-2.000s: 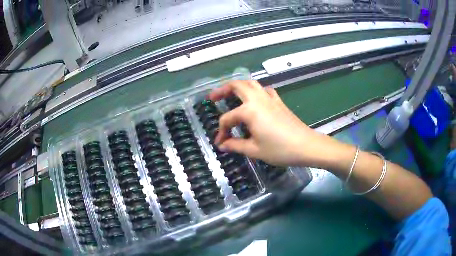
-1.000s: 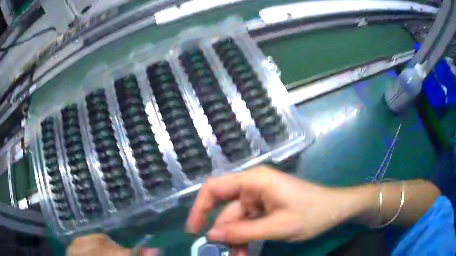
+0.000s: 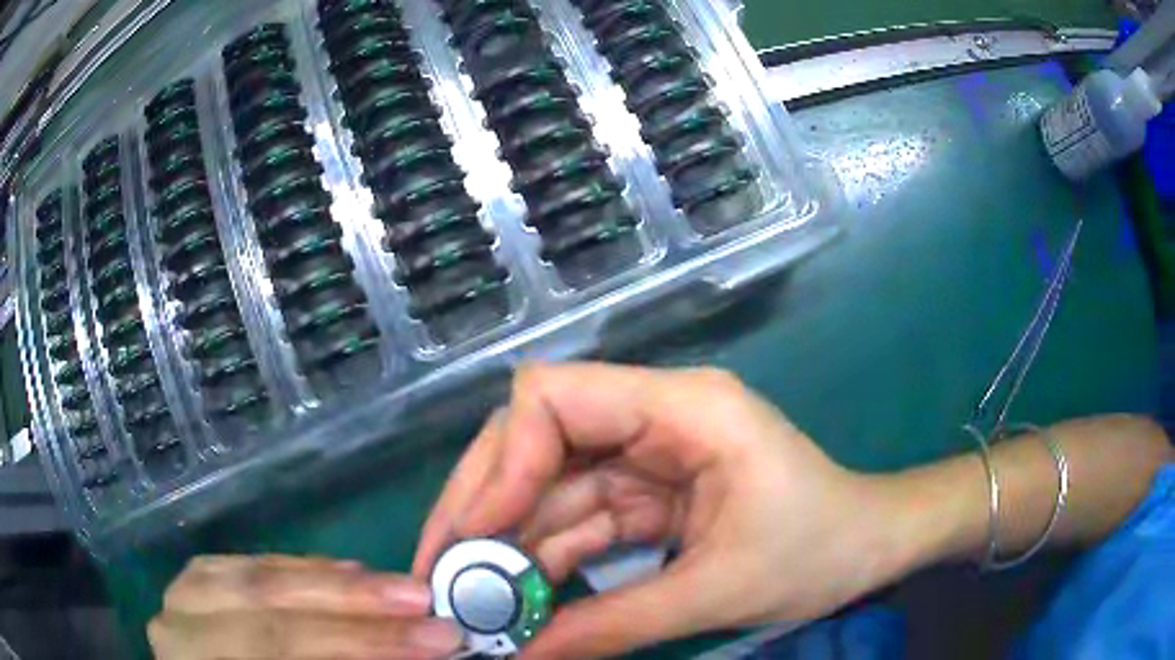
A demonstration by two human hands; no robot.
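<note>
A round speaker unit [image 3: 485,598] with a white ring, grey centre and green edge faces up at the bottom centre. My right hand [image 3: 670,503], with thin bracelets at the wrist, holds it between thumb and fingers at its upper left and lower right edges. My left hand [image 3: 303,612] is at the unit's left edge, fingers together. A short thin silver bit, apparently tweezers [image 3: 472,654], shows under its fingertips at the unit's lower rim; the rest is hidden. The clear blister tray [image 3: 696,277] holds columns of black discs behind my hands.
Spare tweezers [image 3: 1035,322] lie on the green mat [image 3: 838,374] above my right wrist. A small white bottle [image 3: 1095,123] stands at the upper right. A white piece [image 3: 628,567] shows partly under my right hand. A metal rail [image 3: 902,62] runs behind the mat.
My right hand has moved from the tray down to the bottom centre and now holds a unit. My left hand has come in beside it. The view has tilted down, so the tray sits higher.
</note>
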